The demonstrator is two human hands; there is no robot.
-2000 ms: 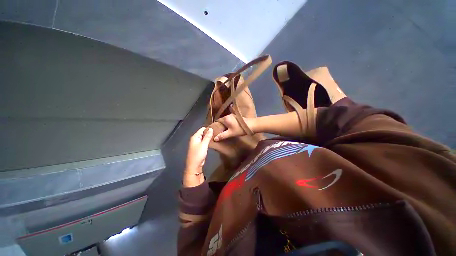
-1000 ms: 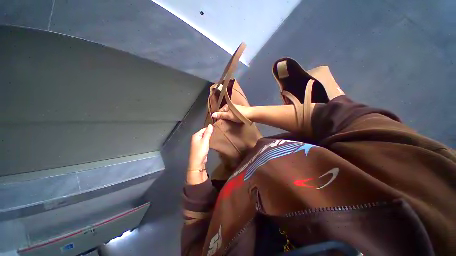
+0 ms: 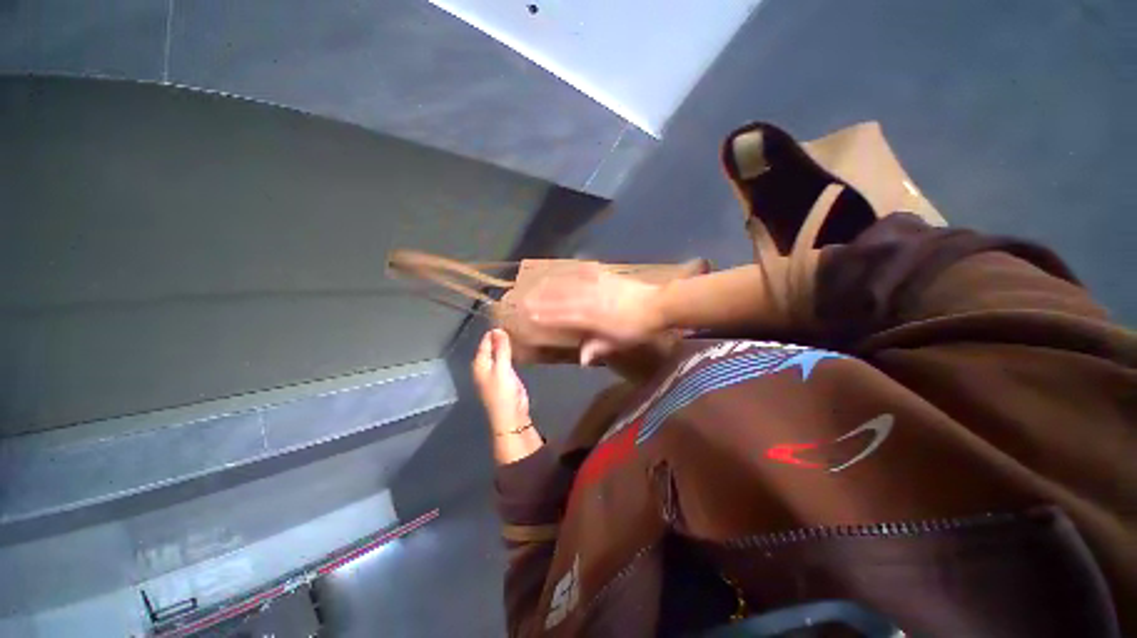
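Note:
A small brown handbag (image 3: 557, 271) is in front of my body, tilted, with its thin strap loops (image 3: 436, 267) swinging out to the left. My right hand (image 3: 596, 312) is blurred and lies across the bag's face, hiding much of it. My left hand (image 3: 501, 384), with a thin bracelet, is at the bag's lower left edge; its exact finger hold is hard to see. A second, tan tote (image 3: 873, 168) with a dark open mouth and a pale cream piece (image 3: 751, 153) hangs by its straps on my right forearm.
A large grey-green panel (image 3: 225, 249) framed by grey tile (image 3: 362, 119) is at the left. A white surface (image 3: 611, 44) is at the top. A pale panel with a red edge line (image 3: 287, 548) is at the lower left. Grey floor (image 3: 997, 112) shows at the upper right.
The small handbag has turned, and its straps have swung from pointing up to pointing left. My right hand has moved from the bag's opening onto its face. The tote has shifted slightly right in view.

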